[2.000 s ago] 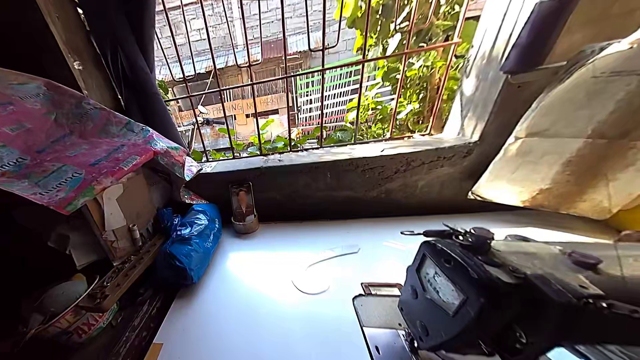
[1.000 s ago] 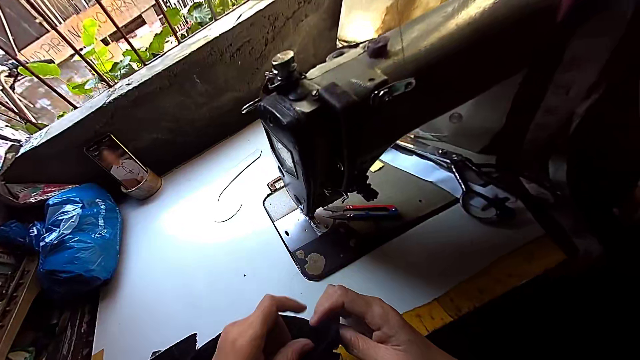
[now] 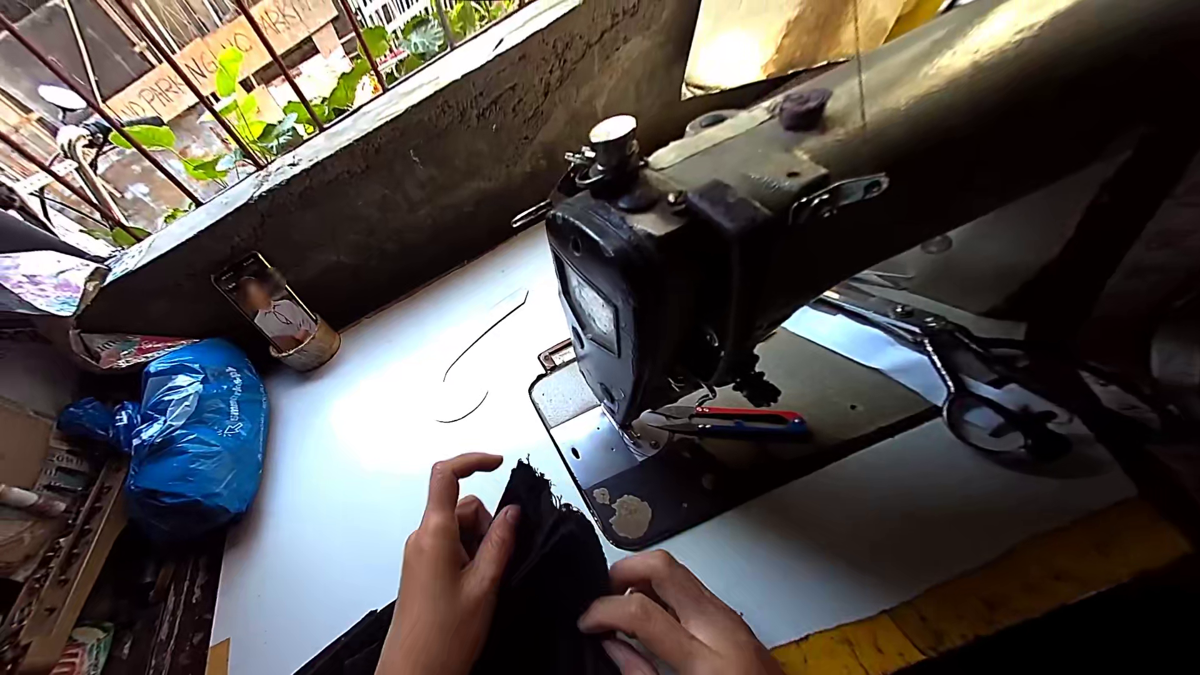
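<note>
Black fabric (image 3: 548,562) with a frayed edge stands up between my hands, in front of the sewing machine (image 3: 656,272). My left hand (image 3: 455,553) pinches it along its left side, the index finger bent above the thumb. On the fabric's right side, my right hand (image 3: 680,614) grips it with curled fingers. Thread snips (image 3: 727,421) with red and blue handles lie on the machine bed (image 3: 806,394), beside the needle area. Large scissors (image 3: 975,403) rest behind them to the right. The lower parts of both hands are cut off by the frame.
A phone (image 3: 267,305) leans in a round holder (image 3: 314,347) by the concrete wall (image 3: 422,178). A blue plastic bag (image 3: 202,431) sits at the white table's left edge. A curved thin strip (image 3: 483,337) lies on the table. Yellow material (image 3: 862,647) runs along the front edge.
Both hands have come into view since the first frame. Since one second ago, the black fabric has been raised and shows more fully between them. The view has swung down and right since the first frame.
</note>
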